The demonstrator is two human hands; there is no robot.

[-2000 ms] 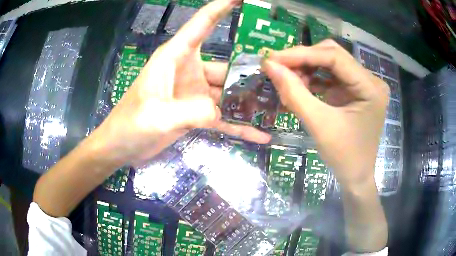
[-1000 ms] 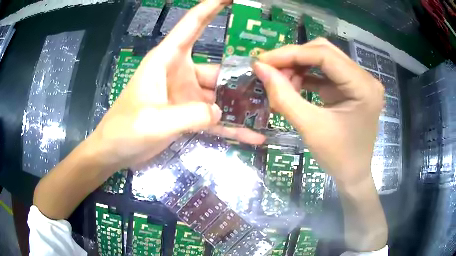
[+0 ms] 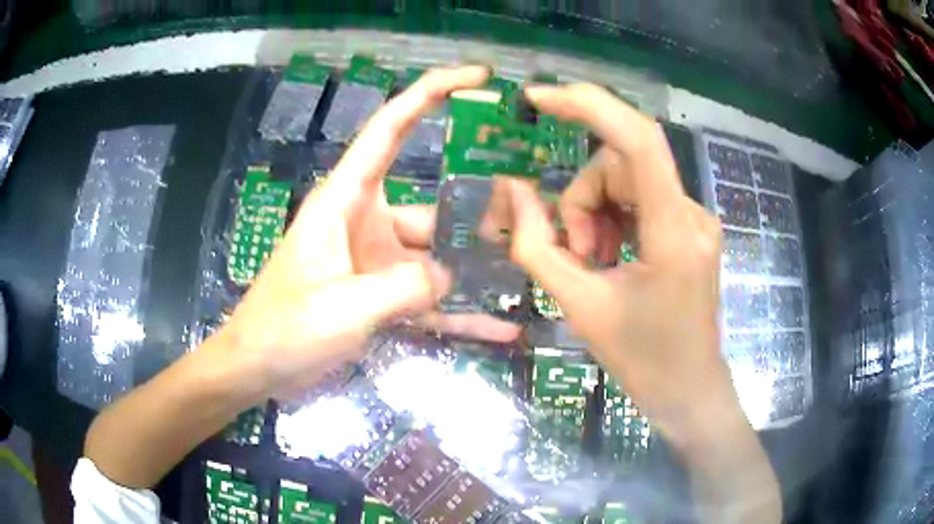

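A green circuit board [image 3: 486, 148] is held up over the tray, its lower part covered by a grey keypad film [image 3: 476, 246]. My left hand [image 3: 338, 246] grips the board from the left, thumb at its lower left edge and index finger stretched to its top. My right hand [image 3: 614, 235] is at the board's right side, slightly blurred. Its thumb is over the film and its index finger is raised apart from the thumb near the board's top right. Whether the right fingertips hold anything cannot be told.
Below lies a tray with rows of green boards [image 3: 259, 225], partly under a shiny carrier sheet [image 3: 415, 476]. Grey-covered boards [image 3: 297, 107] are in the far row. Another carrier sheet [image 3: 118, 266] lies left, and a gridded sheet [image 3: 763, 276] right. Bluish clear plastic [image 3: 886, 297] is at far right.
The view has tilted, so the board and tray appear lower. My right thumb and index finger, earlier pinched at the film's top edge, are now apart. The film looks flatter and greyer.
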